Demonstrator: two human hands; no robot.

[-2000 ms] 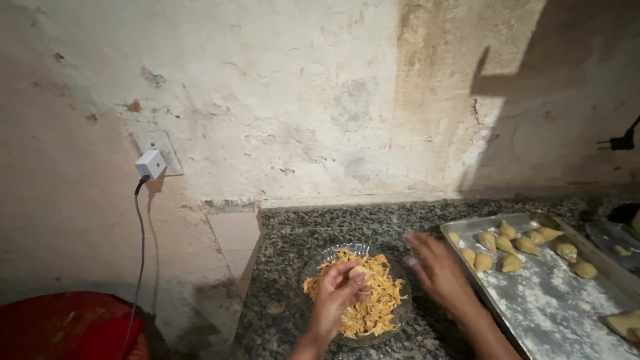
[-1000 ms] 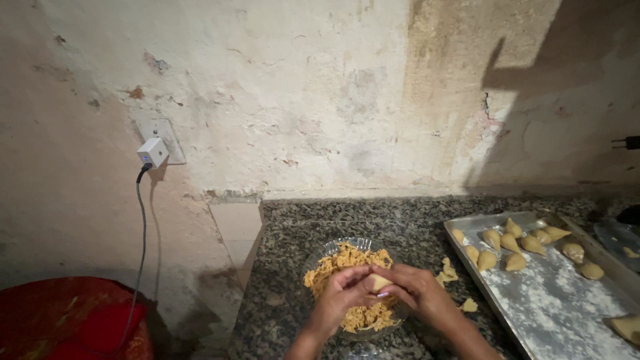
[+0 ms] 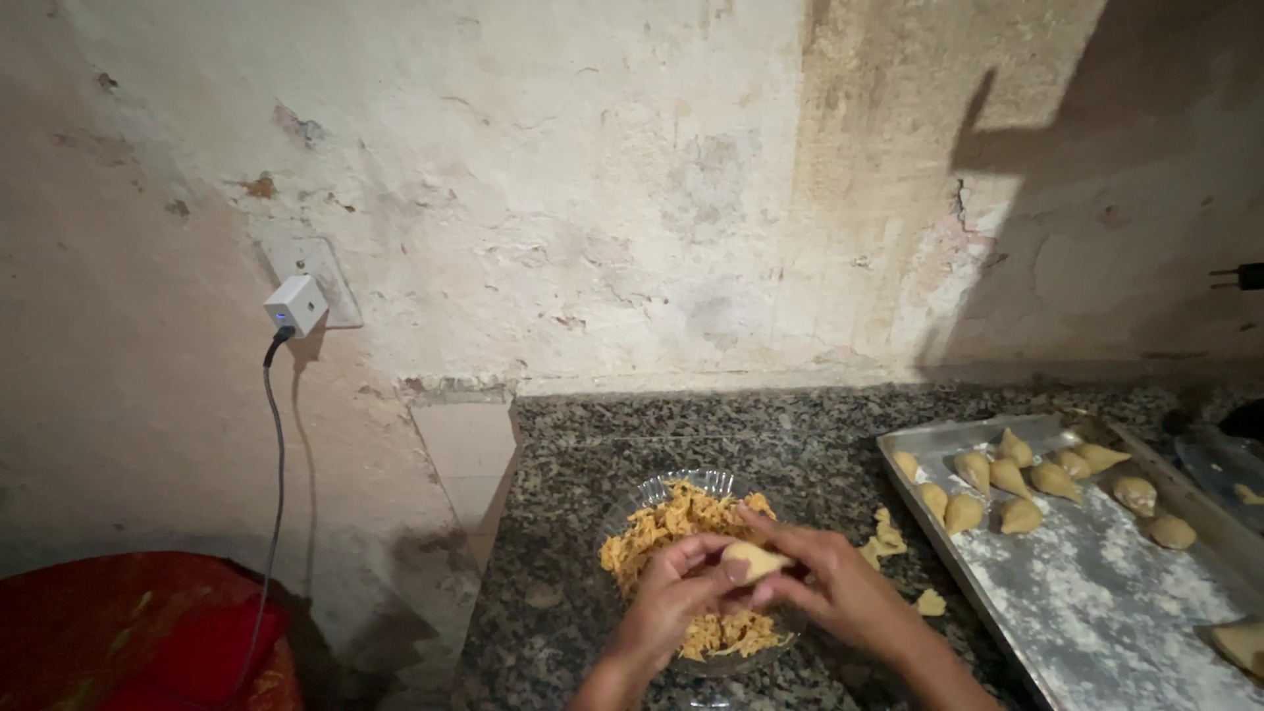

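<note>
Over a clear glass bowl (image 3: 709,481) of orange shredded filling (image 3: 652,528), my left hand (image 3: 676,592) holds a small piece of pale dough (image 3: 755,561) between thumb and fingers. The fingertips of my right hand (image 3: 825,583) grip the same piece at its right, tapered end. My hands cover part of the bowl. To the right, a floured metal baking tray (image 3: 963,563) bears several teardrop-shaped dough pieces (image 3: 1009,478), mostly at its far end. Dough scraps (image 3: 886,538) lie on the counter between bowl and tray.
The speckled granite counter (image 3: 553,553) meets a worn plastered wall (image 3: 612,197). A white charger (image 3: 296,304) with a hanging cable (image 3: 276,474) is plugged in at left, above a red round container (image 3: 118,592). A black plug (image 3: 1246,276) shows at the right edge.
My right hand has come from beside the tray to the dough in my left hand, over the bowl. Dough scraps now show on the counter where that hand was.
</note>
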